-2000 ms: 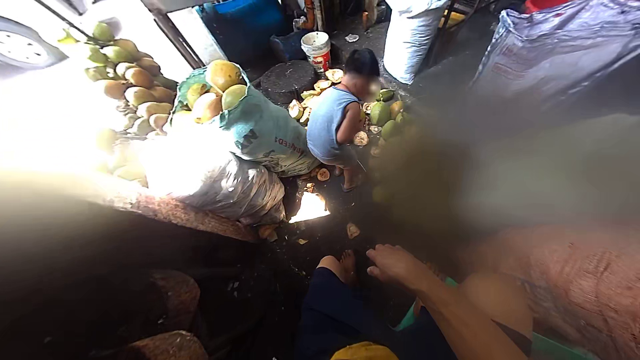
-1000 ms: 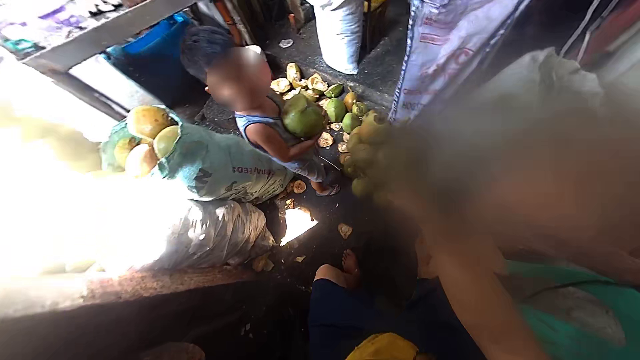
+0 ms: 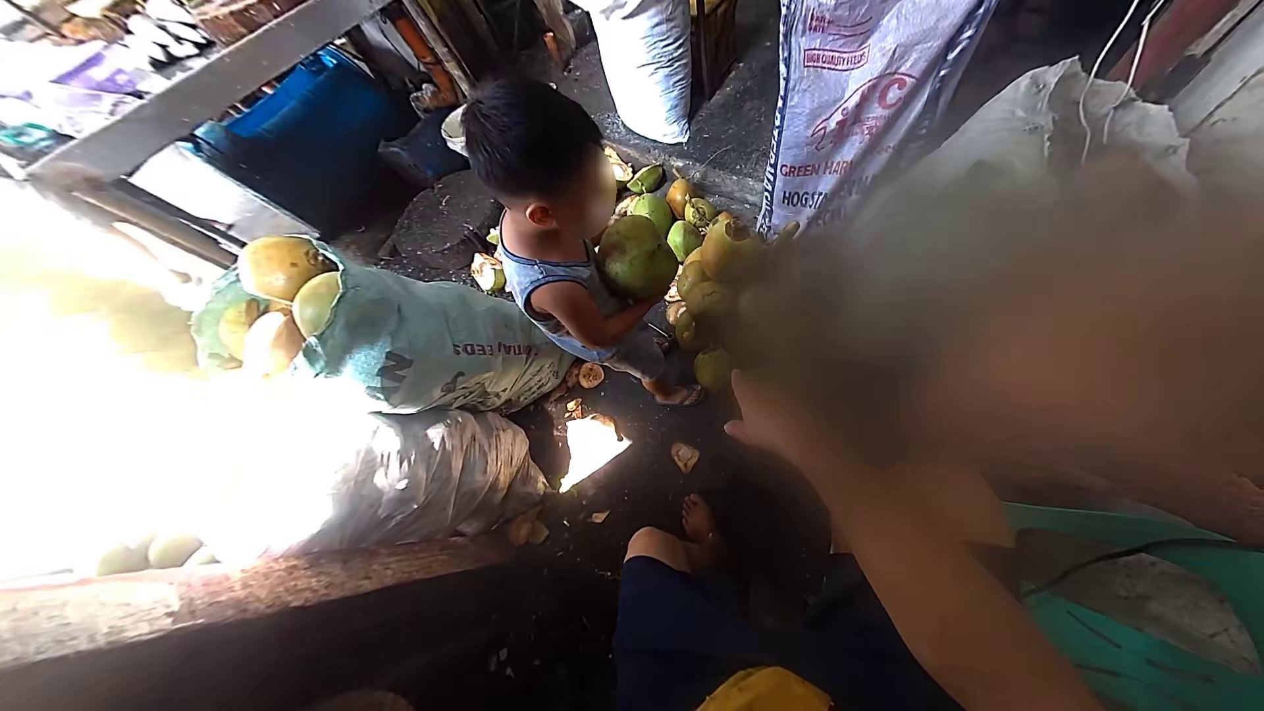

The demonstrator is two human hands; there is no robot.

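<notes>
My right hand (image 3: 765,420) reaches from the lower right toward the piled coconuts (image 3: 716,286), near their lower edge. Blur covers much of the hand, so its grip and any contact with the pile cannot be told. My left hand is not in view. Just beyond the floor scraps stands another person (image 3: 553,257) in a blue sleeveless top, holding a large green coconut (image 3: 637,259) against the chest. Cut coconut pieces (image 3: 590,375) lie on the dark floor by that person's feet.
On the left, a green woven sack (image 3: 434,341) holds yellowish coconuts (image 3: 281,267), beside a shiny plastic bag (image 3: 444,474). Behind are a blue container (image 3: 316,128) and a white sack (image 3: 647,69). A printed feed sack (image 3: 849,109) stands behind the pile. My bare foot (image 3: 698,518) is below.
The other person, bent toward the coconuts at first, has straightened and turned, and now holds a green coconut. My right hand has moved from near my knee toward the pile. The view has shifted.
</notes>
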